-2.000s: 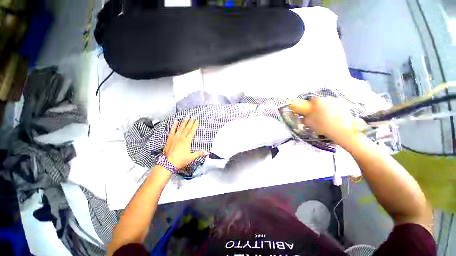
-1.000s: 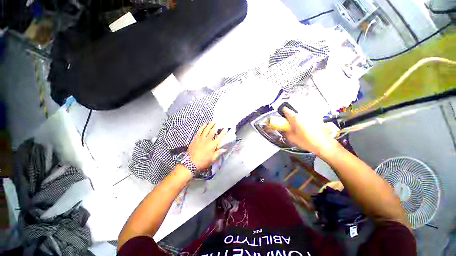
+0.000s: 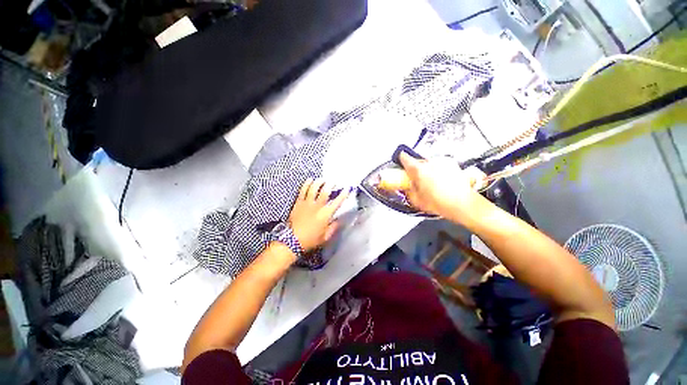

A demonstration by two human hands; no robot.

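A black-and-white checked garment piece [image 3: 282,177] lies on the white-covered table [image 3: 173,218], with a plain white cloth area [image 3: 365,147] along its middle. My left hand [image 3: 315,218] lies on the near edge of the piece, fingers spread, pressing it down; whether it pinches cloth is unclear. My right hand [image 3: 433,186] grips the steam iron [image 3: 386,183] by its yellow-orange handle. The iron's pointed tip faces my left hand, a short gap away, at the near side of the piece. Its soleplate contact is hidden.
A long black padded buck [image 3: 226,71] spans the far left. A crumpled checked garment pile [image 3: 75,301] is at the left. Hose and cable [image 3: 587,128] run from the iron to the right. A fan [image 3: 618,274] stands at lower right.
The view has turned and the garment now slants up to the right. My right hand has brought the iron off the garment's right part, toward me and closer to my left hand.
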